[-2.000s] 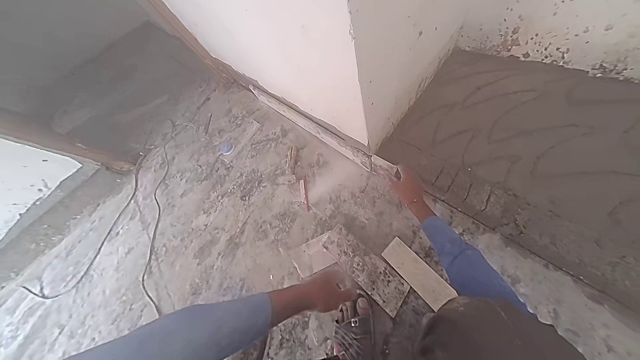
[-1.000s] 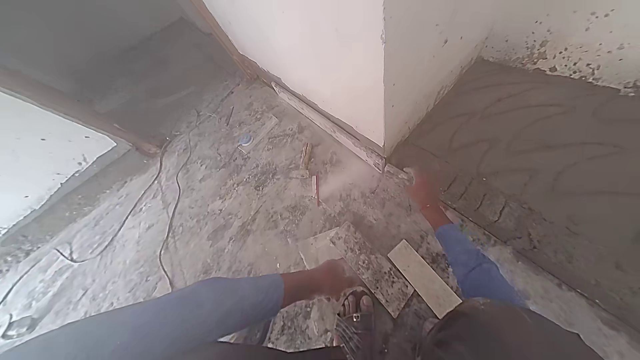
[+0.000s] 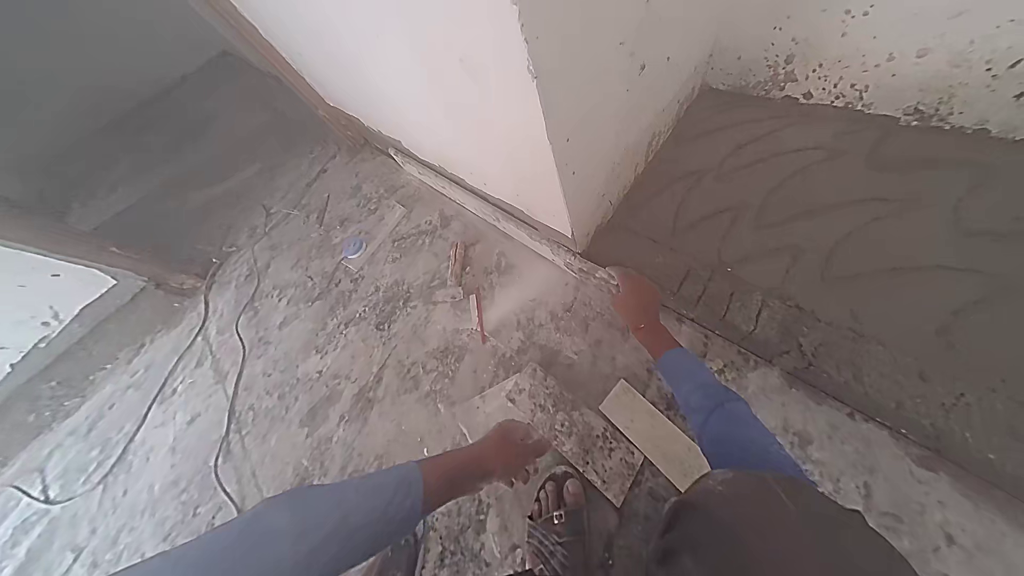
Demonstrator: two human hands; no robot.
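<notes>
My right hand grips the near end of a long, dusty straightedge bar, which lies along the foot of the white wall corner. My left hand hangs over the floor near my sandalled foot, its fingers loosely curled with nothing seen in them. Beside it lie a mottled tile piece and, to the right, a narrow cream tile strip. Farther ahead, a small piece with a red edge and a brownish fragment rest on the dusty floor.
A dark cable winds over the floor at left. A blue round object lies farther off. The white wall corner juts in ahead. Right of it is a grey mortar surface with curved marks. Dust hangs near the bar.
The right hand stays at the bar's near end, and the left hand stays low near the foot. The view has shifted somewhat.
</notes>
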